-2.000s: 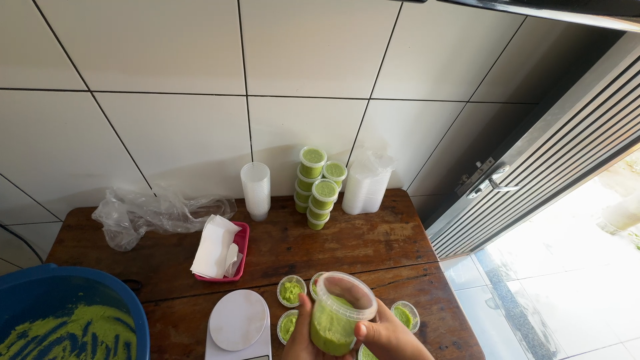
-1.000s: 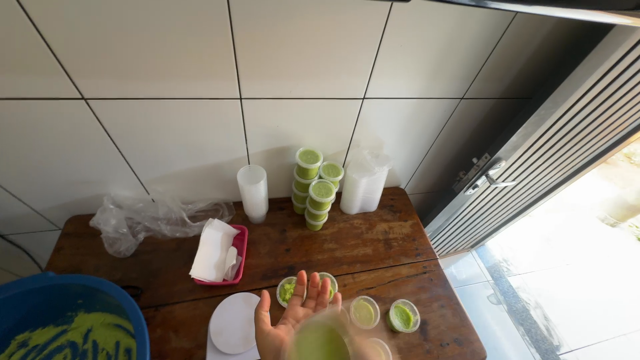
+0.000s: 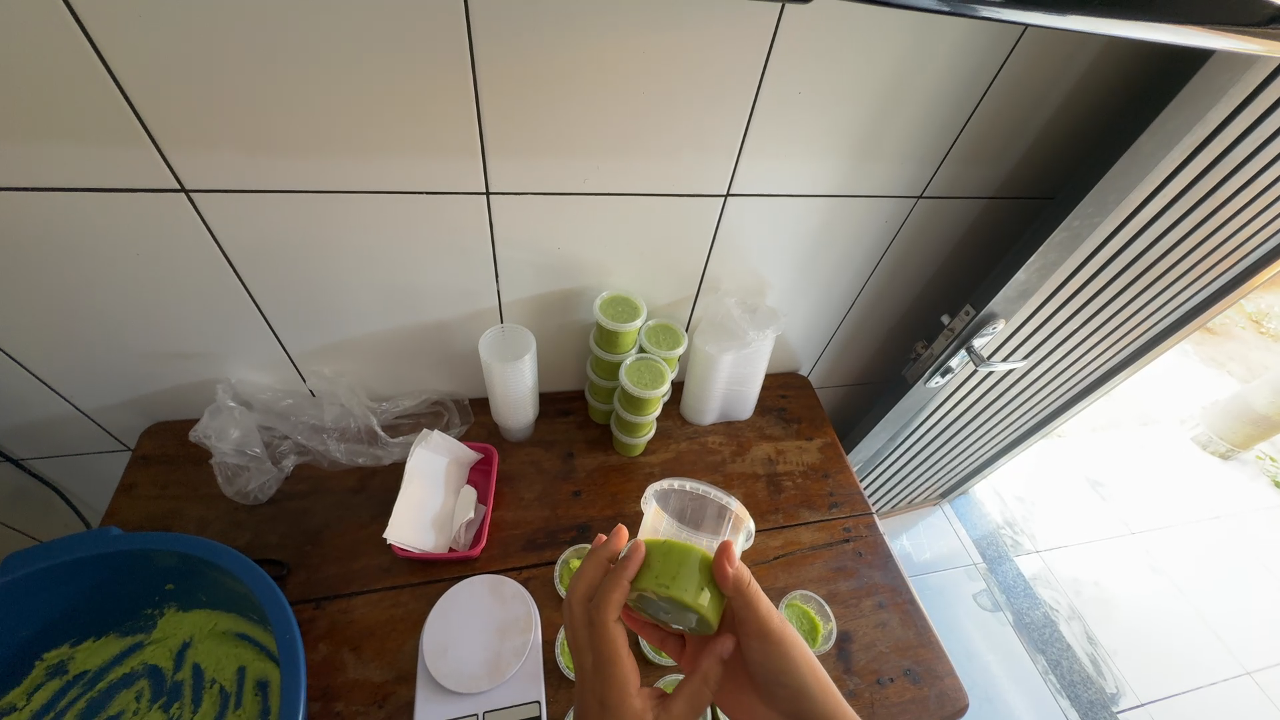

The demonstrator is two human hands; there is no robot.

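Observation:
Between my left hand (image 3: 605, 625) and my right hand (image 3: 745, 630) is a clear plastic cup (image 3: 680, 585), tilted so its open rim points up and away. Green paste fills its lower part. Fingers of both hands press around its sides. Beneath and around my hands, several small cups of green paste stand on the wooden table, partly hidden; one cup (image 3: 806, 621) shows to the right. A white kitchen scale (image 3: 480, 635) lies left of my hands, its plate bare.
A blue basin (image 3: 285, 610) with green paste is at lower left. Behind stand a pink tray (image 3: 488, 495) with paper, a crumpled plastic bag (image 3: 300, 435), nested cups (image 3: 510, 385), stacked lidded green cups (image 3: 637, 400) and bagged white containers (image 3: 730, 365). A slatted metal door (image 3: 1090, 300) is at right.
One second ago the held cup was low and blurred beside one raised, spread hand. Now both hands grip it, and it has come up and tilted.

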